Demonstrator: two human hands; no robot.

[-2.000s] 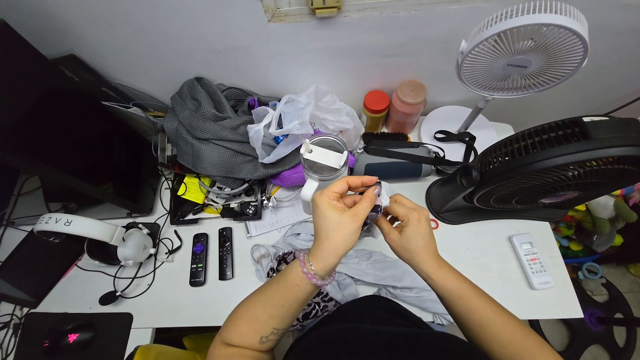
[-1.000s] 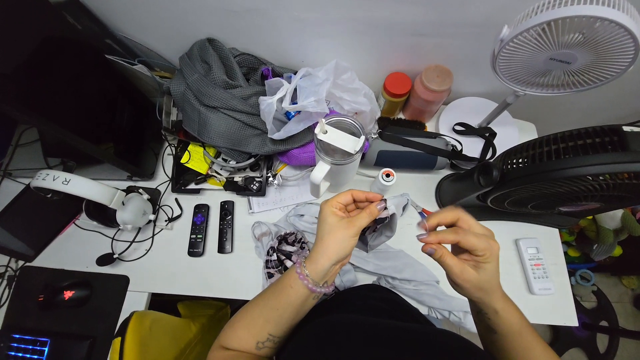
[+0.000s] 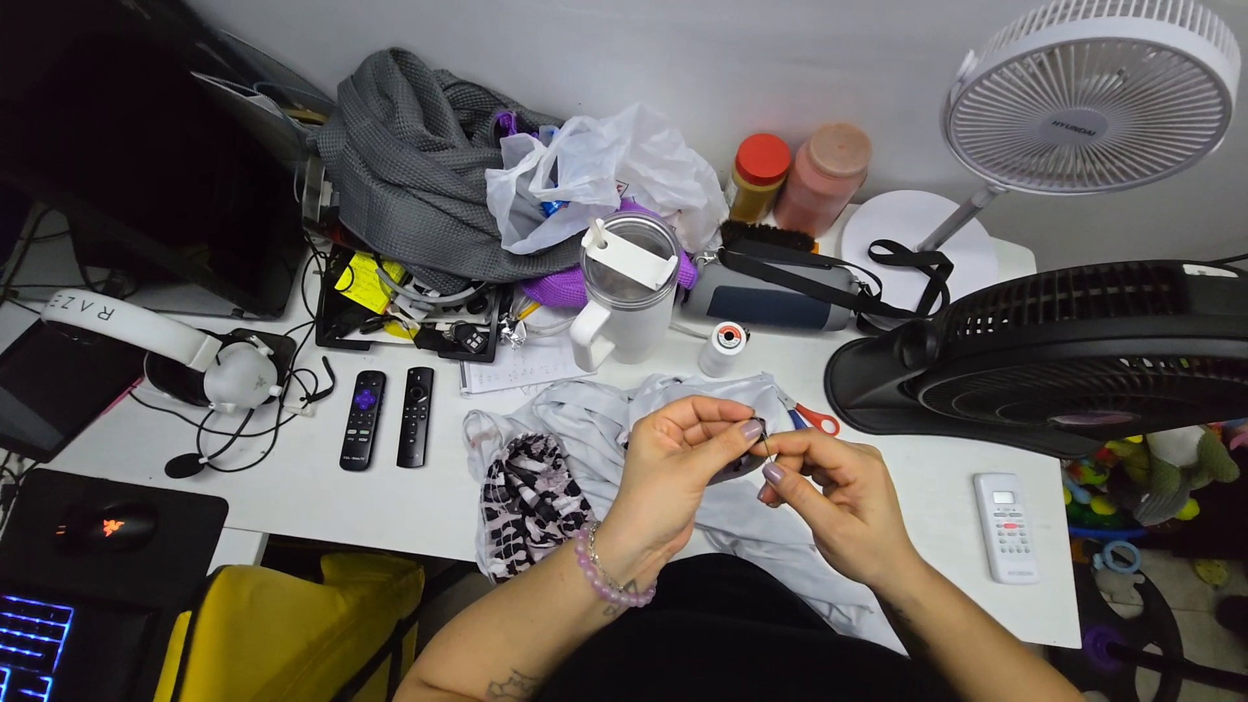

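Observation:
My left hand [image 3: 682, 458] pinches a bunched edge of dark fabric [image 3: 738, 466] between thumb and forefinger. Close beside it, my right hand [image 3: 829, 487] grips a thin needle [image 3: 769, 449] between thumb and fingertips, at the edge of that fabric. Light grey cloth [image 3: 595, 414] is spread under both hands, with a black-and-white patterned part [image 3: 531, 507] at its left. A spool of white thread [image 3: 722, 349] stands behind the hands. Scissors with red handles [image 3: 819, 419] lie just behind my right hand, their blades partly covered. Any thread on the needle is too fine to tell.
A white tumbler [image 3: 632, 292] and a grey speaker [image 3: 765, 297] stand behind the cloth. Two remotes [image 3: 363, 421] and a white headset [image 3: 234, 375] lie at left. A black fan [image 3: 1072, 361] and a white remote [image 3: 1007, 528] are at right.
My right hand was apart from the left one second ago and is now close against it. The thread spool, hidden two seconds ago, shows behind the hands.

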